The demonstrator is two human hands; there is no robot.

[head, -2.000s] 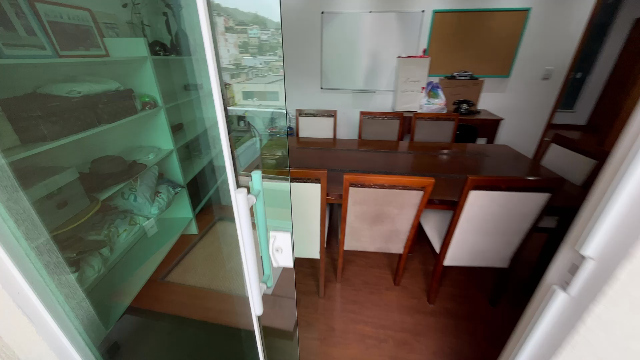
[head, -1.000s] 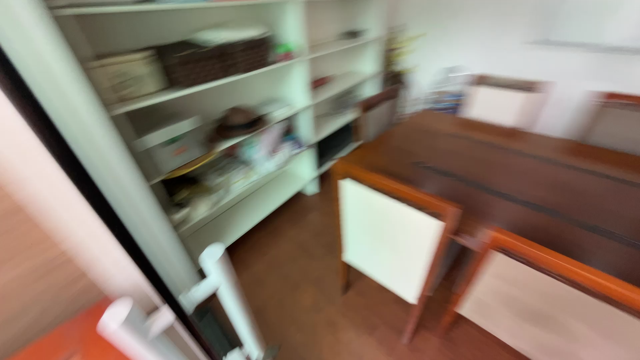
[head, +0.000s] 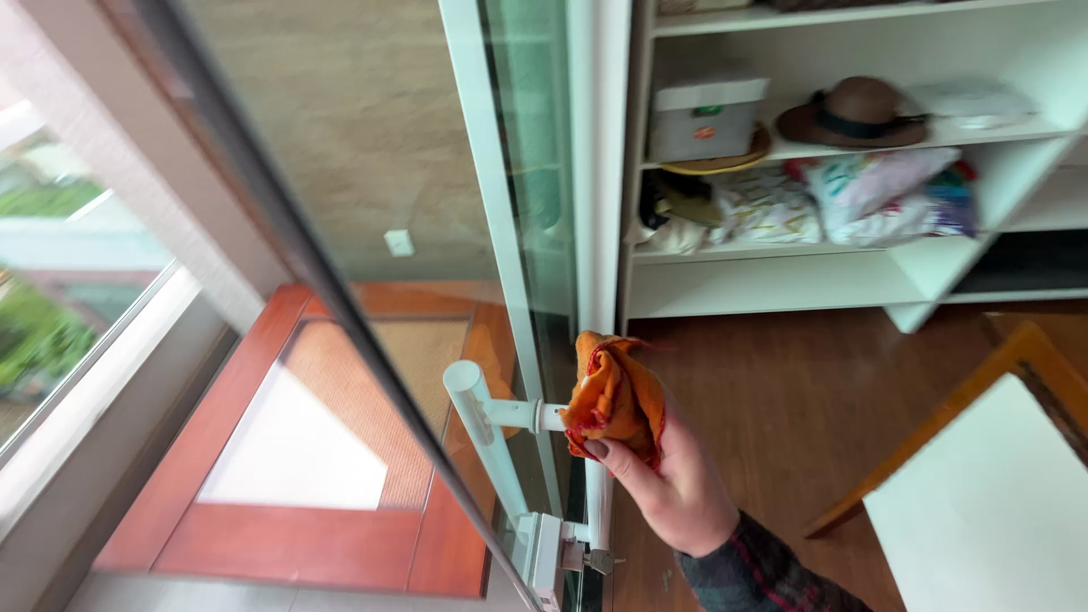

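My right hand (head: 680, 484), in a dark plaid sleeve, comes up from the lower right and grips a bunched orange cloth (head: 619, 395) with red stitched edges. The cloth covers the top of the inner bar of a white door handle (head: 598, 501) and touches it. A matching outer bar (head: 489, 442) stands on the other side of the glass door (head: 425, 212), joined by a short crosspiece. Below the hand, a lock (head: 548, 557) holds a key (head: 600, 561). My left hand is not in view.
White shelves (head: 765, 285) with a brown hat (head: 858, 110), a box (head: 707, 119) and bagged fabrics (head: 888, 195) stand behind the door. A wood-framed chair (head: 977, 501) is at the lower right. A red-brown wooden table (head: 297, 544) shows through the glass, near a window (head: 76, 255).
My right hand with the orange cloth has come into view at the door handle. The view has turned left and down, toward the handle and shelves.
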